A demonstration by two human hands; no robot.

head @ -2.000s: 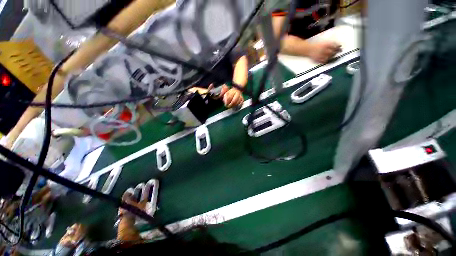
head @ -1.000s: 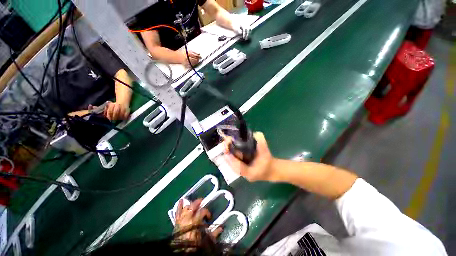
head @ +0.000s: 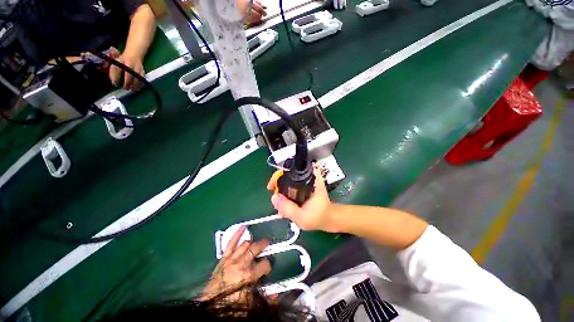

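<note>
My right hand point(head: 308, 204) is closed around the black electric screwdriver point(head: 296, 183), which shows an orange patch. The driver is held at the front ledge of the screw feeder point(head: 327, 171); its tip is hidden. The feeder point(head: 301, 129) is a white open-topped box with a red switch. My left hand point(head: 242, 264), fingers spread, rests on white looped plastic housings point(head: 304, 264) lying side by side at the lower middle. Hair covers part of this hand. Whether its fingers grip a housing cannot be told.
A thick black cord point(head: 211, 135) curves left from the driver. A grey-white upright point(head: 234, 69) stands behind the feeder. More white housings point(head: 55, 157) lie along the far side of the green belt point(head: 390, 113). A person's hand point(head: 129, 69) works opposite. A red stool point(head: 497, 122) stands right.
The view has shifted and come closer. The driver in my right hand now stands more upright at the feeder's front ledge. My left hand stays on the housings.
</note>
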